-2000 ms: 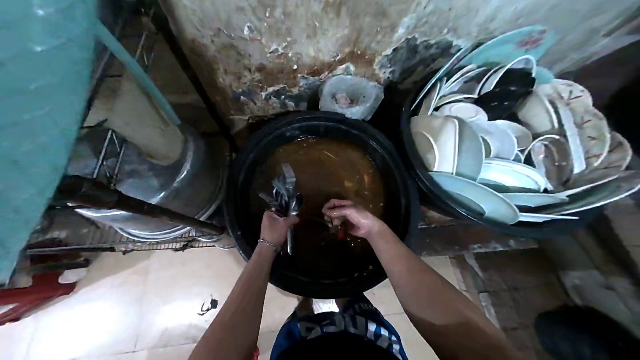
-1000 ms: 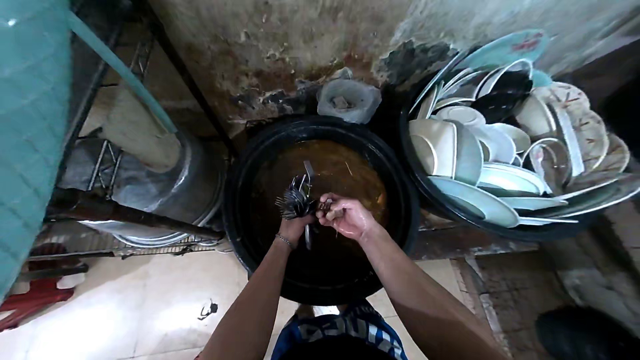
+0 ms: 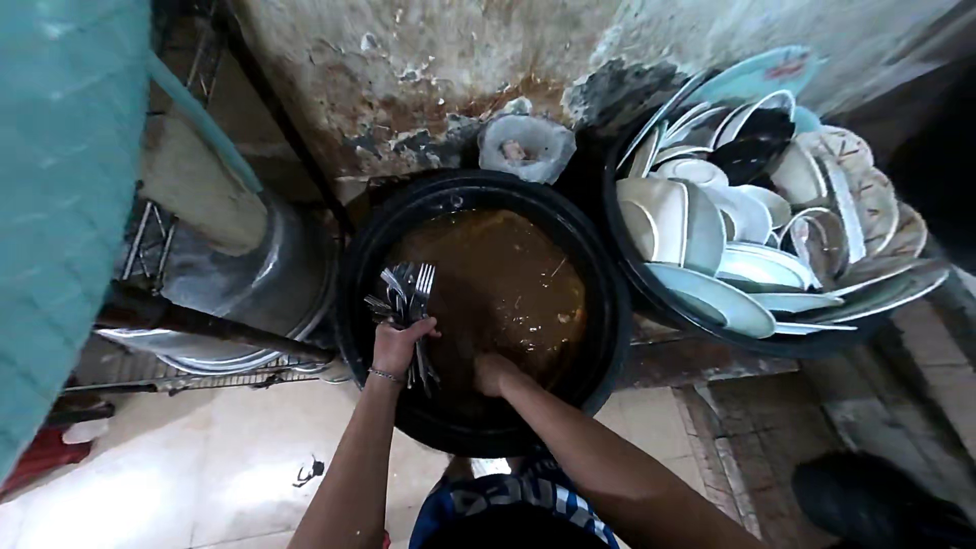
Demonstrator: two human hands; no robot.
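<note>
A round black tub [image 3: 610,358] of cloudy brown water [image 3: 488,267] stands before me. My left hand [image 3: 398,343], with a bracelet at the wrist, grips a bundle of metal forks and other cutlery [image 3: 404,293] over the tub's left side; the tines point away from me and the handles stick out below the hand. My right hand [image 3: 494,374] reaches into the water near the tub's middle. Its fingers are under the murky surface, so whether it holds anything is hidden.
A second black tub [image 3: 633,259] at the right is heaped with plates and bowls [image 3: 724,221]. A plastic-lined container [image 3: 534,145] stands by the peeling wall. At the left are a wire rack [image 3: 259,374], a large metal pot [image 3: 252,282] and a hanging teal sheet [image 3: 61,168].
My right hand has moved away from the cutlery bundle and down into the water. The left hand, with the bundle, has shifted left and apart from it.
</note>
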